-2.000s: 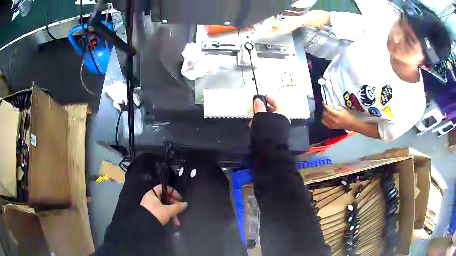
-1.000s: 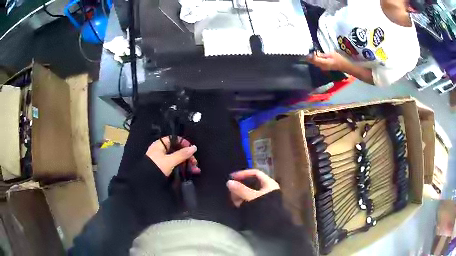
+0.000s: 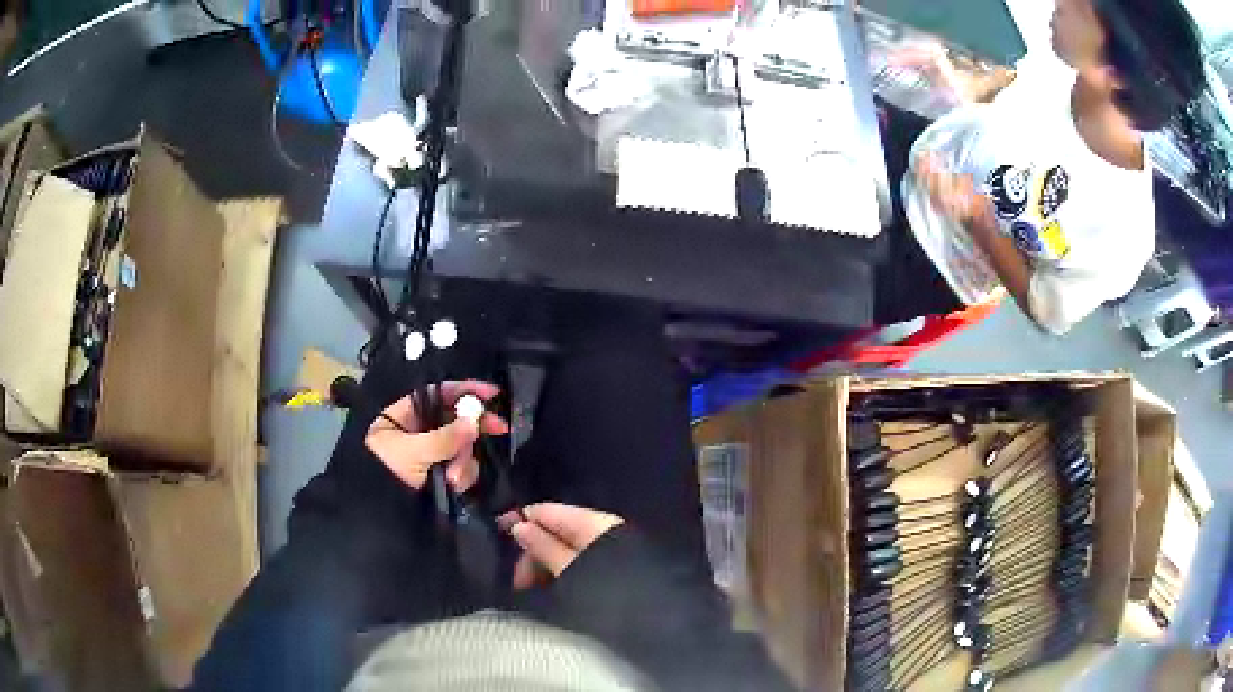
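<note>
My left hand is over my lap, closed around a small bunch of dark-stemmed inspection mirrors; white round heads show above it and one lies by the fingertips. My right hand is just below and to the right, its fingertips pinching a thin dark part of a tool; which one is hard to tell against the dark clothing. Another mirror's black grip rests over the white toothed strip, its stem running back to the fixture.
An open carton with rows of black grips and white discs stands at right. More cartons stand at left. A black cable hangs over the bench's left side near a white rag. A person in a white T-shirt holds clear plastic at right.
My right hand came off the grip at the fixture, moved down to my lap and now touches a tool beside my left hand. The coworker's hands have moved, with clear plastic now in front.
</note>
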